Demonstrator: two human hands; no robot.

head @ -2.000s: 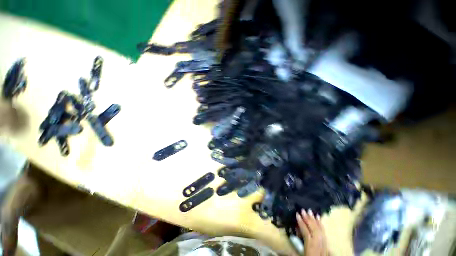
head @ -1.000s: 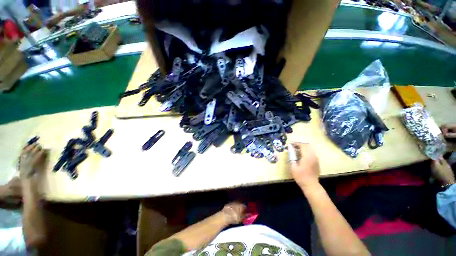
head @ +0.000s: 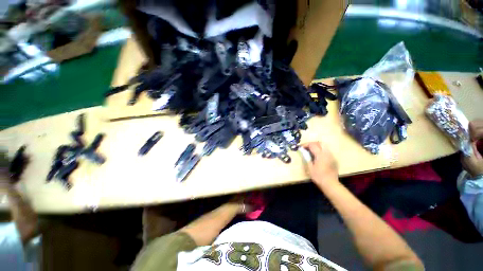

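Note:
A large pile of black, flat plastic bars [head: 227, 100] spills from the open carton [head: 313, 39] onto the tan board. My right hand [head: 322, 165] is at the pile's near right edge, fingers bent. A small whitish piece [head: 305, 154] shows at its thumb side; I cannot tell if it is held or worn, nor if the fingers hold a bar. My left hand [head: 244, 205] is low, below the bench edge, beside something pink-red; its fingers are mostly hidden. A few bars [head: 186, 162] lie left of the pile.
A clear bag of dark parts [head: 366, 114] lies right of the pile. Beyond it are a yellow-orange packet [head: 433, 83] and a bag of silvery parts [head: 448, 119], with another person's hands there. More bars [head: 69, 161] and another person's blurred hand are at left. A green conveyor [head: 365, 50] runs behind.
Since a second ago the view has shifted slightly, and my right hand has tilted at the pile's edge. Two seconds ago that hand was against the pile. My left hand remains low.

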